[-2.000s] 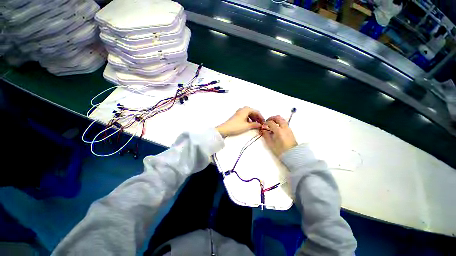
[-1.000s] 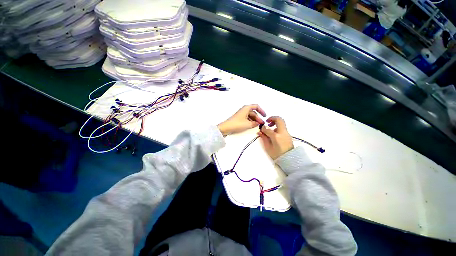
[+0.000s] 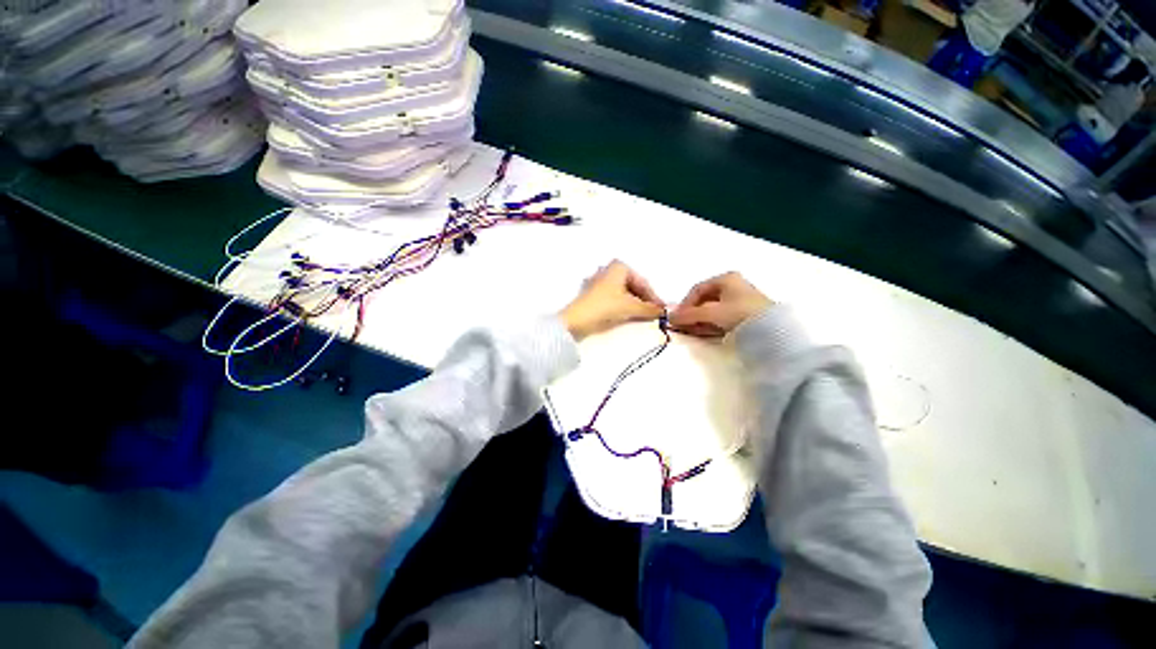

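Observation:
A white many-sided panel lies at the table edge near my lap. A wire harness of thin dark and red wires runs over it, with a black connector at its left rim and a short red-and-dark branch near its lower rim. My left hand and my right hand meet at the panel's far rim, fingertips pinching the harness around a small black connector. The fingers partly hide what each one holds.
A harness bundle lies at the left, white cable loops hanging over the edge. Panel stacks stand behind it. A dark green conveyor runs beyond the white table. A thin white cable curves at the right.
My right hand has turned and moved slightly right and up, its fingertips now against my left hand's. The dark wire end that stuck out to the right no longer shows.

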